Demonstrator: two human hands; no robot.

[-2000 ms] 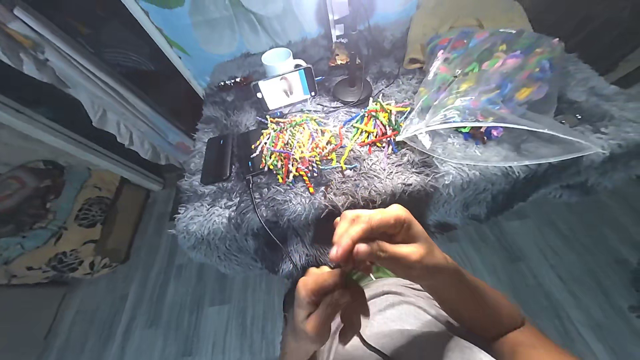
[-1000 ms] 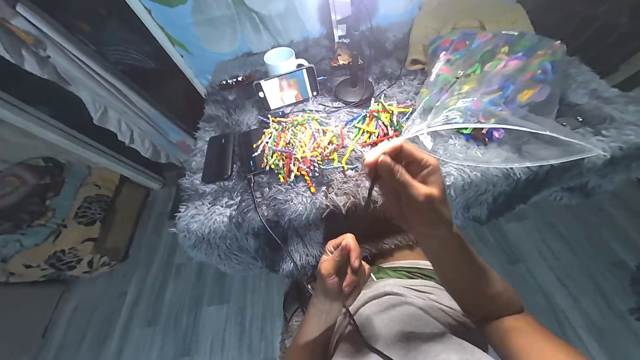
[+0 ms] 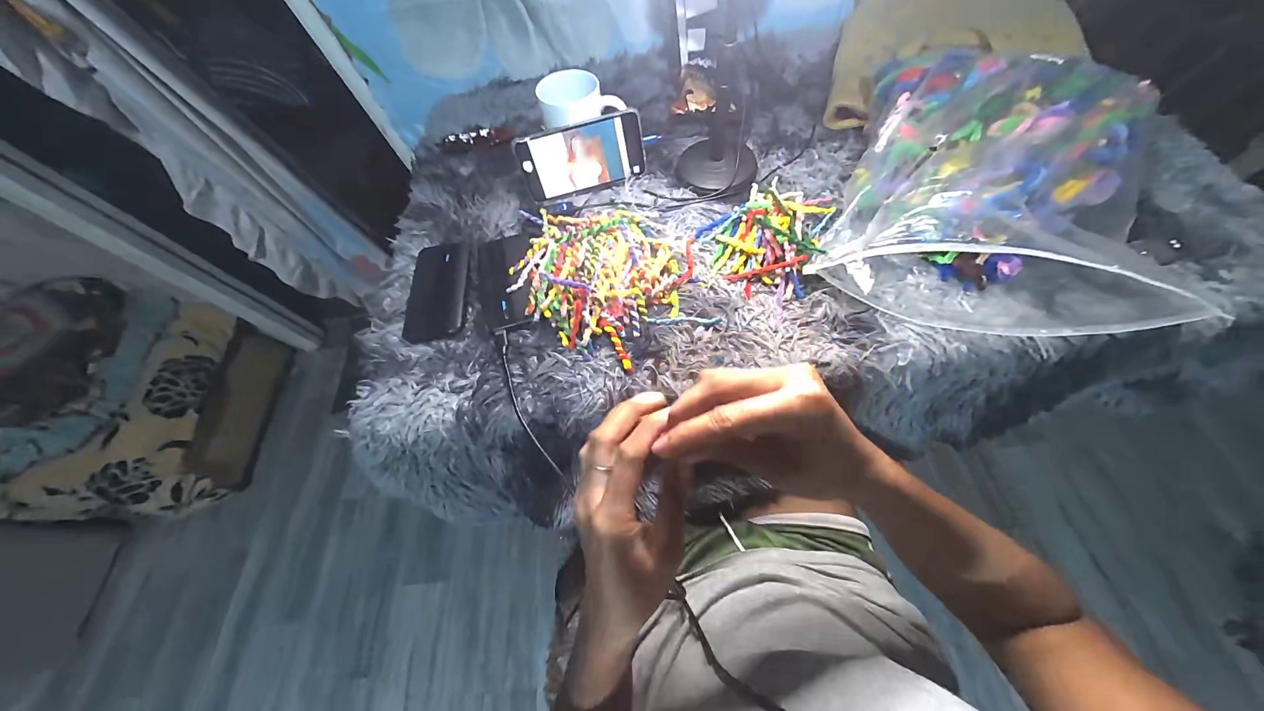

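My left hand (image 3: 627, 484), with a ring on one finger, is raised over my lap at the front edge of the fur-covered surface. My right hand (image 3: 765, 425) meets it from the right, fingertips bent together and touching the left fingers. Whatever lies between the fingertips is too hidden to make out. Beyond the hands lies a large pile of colourful twisted strands (image 3: 602, 272), with a smaller pile of similar strands (image 3: 765, 237) to its right. A dark cord (image 3: 706, 647) runs down over my lap from below my left hand.
Grey shaggy fur (image 3: 434, 415) covers the surface. A lit smartphone (image 3: 581, 158) leans against a mug (image 3: 570, 97), left of a round black stand base (image 3: 716, 166). A clear zip bag (image 3: 1027, 168) of colourful pieces lies at right. Two dark flat devices, one a black slab (image 3: 435, 293), lie at left, with a cable.
One second ago my hands were apart, the right raised with a dark thin strand at its fingers. Now the right is lower and the left higher, and their fingertips meet.
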